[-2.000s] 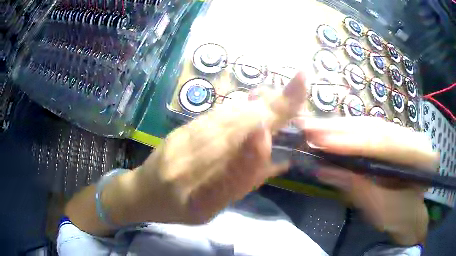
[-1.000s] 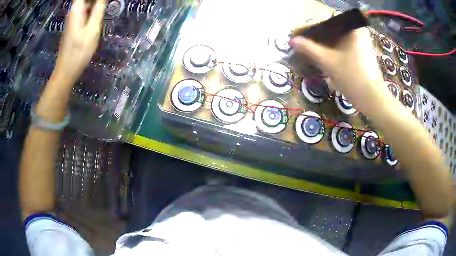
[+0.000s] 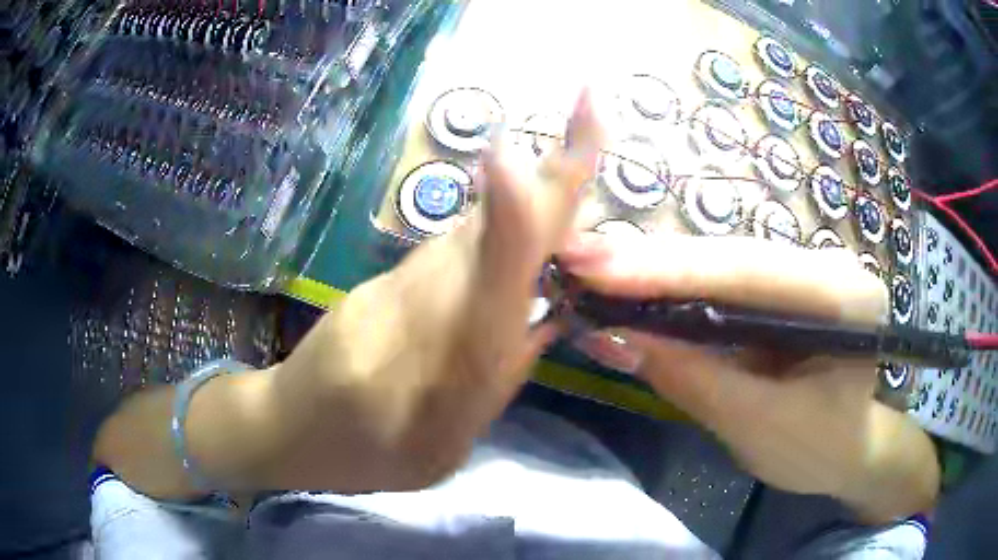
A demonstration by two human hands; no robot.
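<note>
My right hand [image 3: 755, 361] is shut on a thick black probe [image 3: 755, 328], which lies across the palm with its red cable leaving at the right. Its tip end points left to my left hand [image 3: 405, 328]. My left hand is raised at centre, fingers up and slightly blurred. A small dark and shiny part [image 3: 547, 301] shows between the two hands, seemingly in my left fingers; it may be a speaker, but most of it is hidden. Behind the hands, round wired speakers [image 3: 438, 197] lie in rows on a tan base in the front tray.
A clear supply tray [image 3: 235, 235] with dark discs packed in rows is at left. A white perforated sheet or tray [image 3: 952, 394] is at far right. Yellow tape [image 3: 312, 292] edges the green bench top. Loose red cable [image 3: 969, 197] lies at the upper right. Lamp glare whitens the front tray's back.
My left hand has come from the supply tray at upper left to the centre. My right hand has moved down and left with the probe, and the hands now meet.
</note>
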